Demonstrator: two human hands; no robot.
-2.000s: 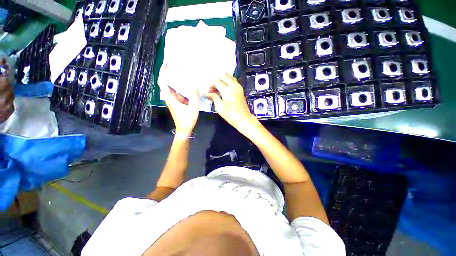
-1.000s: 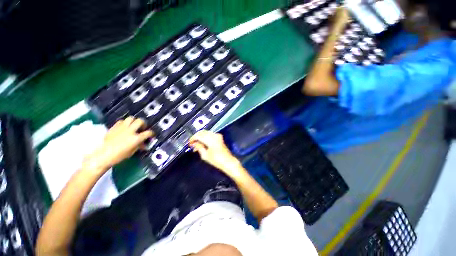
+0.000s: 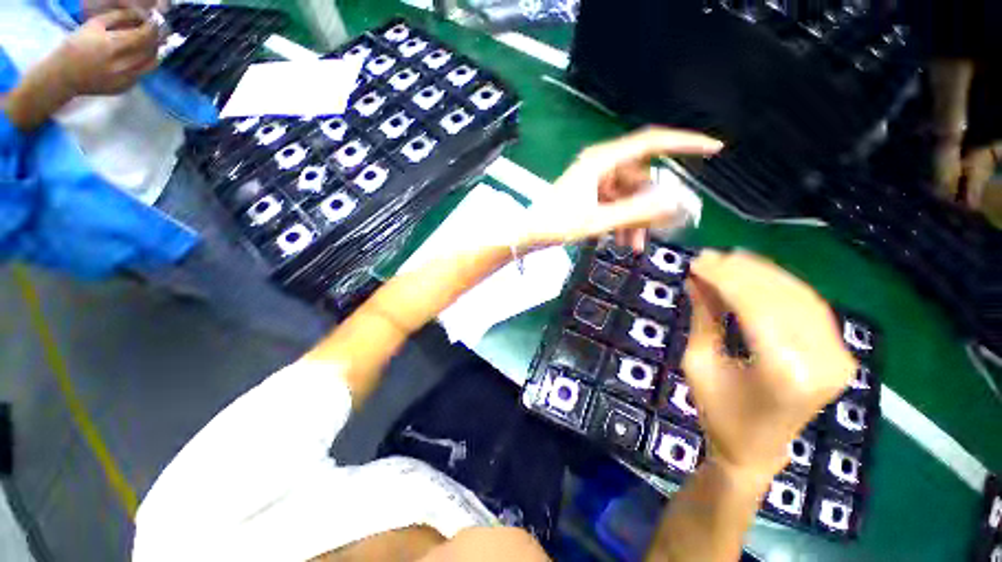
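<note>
My left hand [image 3: 626, 192] is raised over the far left corner of the working tray [image 3: 576, 351]. It pinches a blurred silver-white module [image 3: 679, 206], with the index finger stretched out. My right hand [image 3: 764, 351] is curled above the tray's middle, hiding several pockets. I cannot tell whether its fingers hold anything. The tray holds silver modules with dark round centres; several pockets on its left side have no silver part. White sheets [image 3: 489, 291] lie left of the tray, partly under my left forearm.
A thick stack of filled trays [image 3: 407, 192] stands at the left with a loose white paper [image 3: 291, 88] on it. A co-worker's hands [image 3: 104, 49] and blue sleeve are at the far left. Dark tray stacks [image 3: 703, 99] stand at the far side, with another person's arm at right.
The view has swung left. My left hand has gone from the tray's near left part to above its far corner and now shows a module. My right hand is raised above the tray's middle.
</note>
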